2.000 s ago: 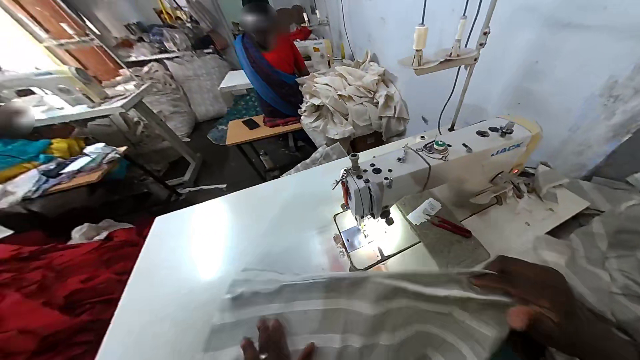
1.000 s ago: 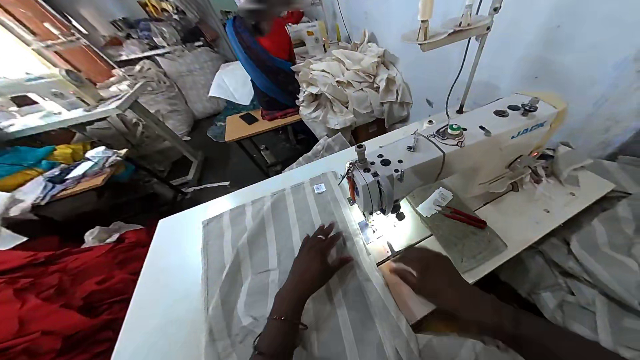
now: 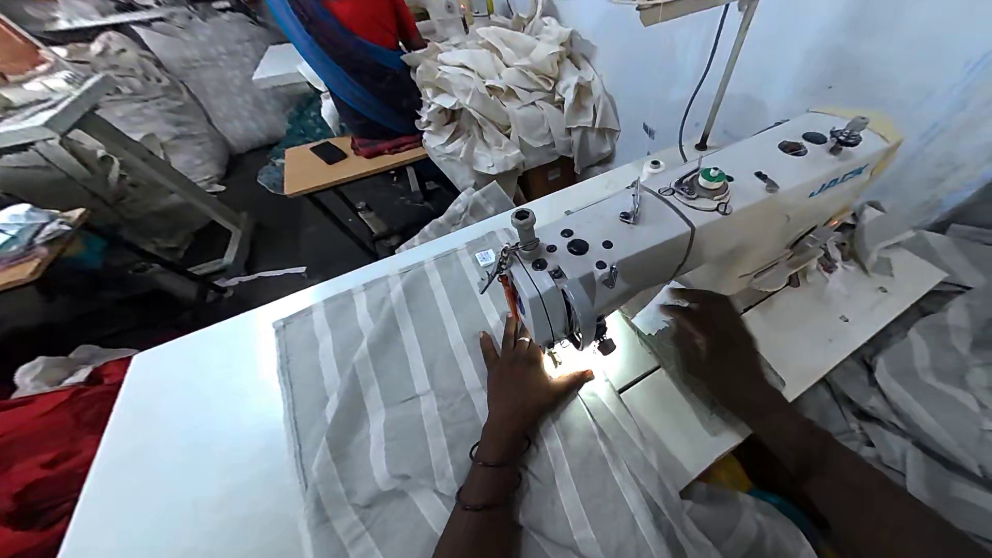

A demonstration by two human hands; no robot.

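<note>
A grey cloth with white stripes (image 3: 403,387) lies over the white sewing table and runs down past its near edge. My left hand (image 3: 523,380) rests on it with fingers spread, beside the lit needle area of the white Jack sewing machine (image 3: 635,232). At the cloth's far edge is a small white label (image 3: 485,257). Under the machine arm, my right hand (image 3: 709,341) is at a small white paper or label piece (image 3: 660,310); blur hides whether the fingers grip it. The red-handled tool seen earlier there is not visible now.
Red cloth (image 3: 54,449) lies left of the table (image 3: 186,403). Behind stand a heap of cream cloth (image 3: 519,93), a wooden bench (image 3: 302,170) with a phone (image 3: 328,152), and a person in red and blue. More striped cloth (image 3: 930,356) lies at right.
My left hand has moved forward to beside the needle area. My right hand has gone from the cloth's edge to the white piece under the machine arm. The view has shifted closer.
</note>
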